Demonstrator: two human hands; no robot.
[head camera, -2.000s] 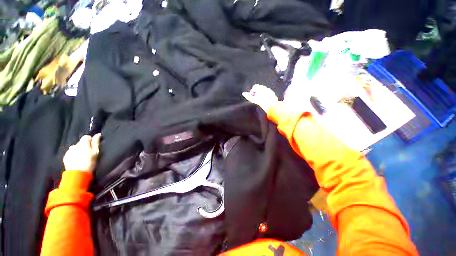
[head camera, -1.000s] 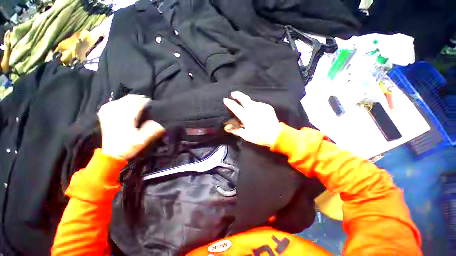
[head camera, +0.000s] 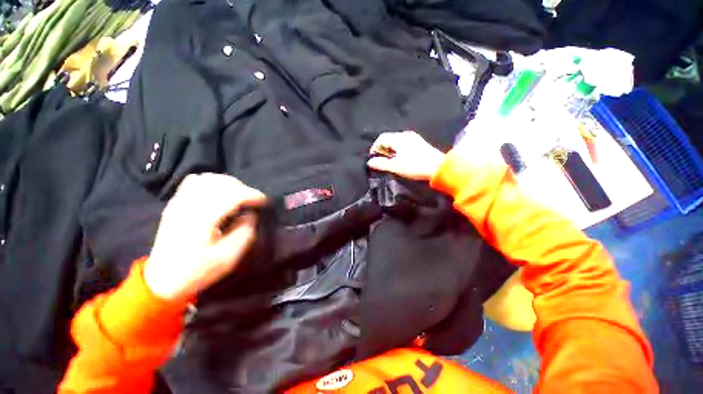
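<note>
A black overcoat (head camera: 308, 115) lies spread in front of me, its collar end toward me, with pale buttons on its front. A dark reddish neck label (head camera: 309, 197) shows inside the collar. Shiny black lining (head camera: 293, 338) shows below it. The hanger (head camera: 353, 265) is mostly covered, only thin pale edges showing. My left hand (head camera: 204, 227), slightly blurred, grips the cloth left of the label. My right hand (head camera: 407, 154) pinches the coat to the right of the label. A small brownish metallic item shows at its fingers; what it is cannot be told.
On the right, a white board (head camera: 624, 181) holds a black smartphone (head camera: 583, 181) and a small dark oval object (head camera: 512, 157). Beyond are a green bottle (head camera: 520, 92), white plastic and a blue basket (head camera: 655, 146). A black hanger (head camera: 478, 73) lies near the board. Olive garments (head camera: 62, 46) are upper left.
My hands came inward from wide apart at the collar. The collar has been turned, so the label now faces up more openly, and cloth now covers most of the hanger.
</note>
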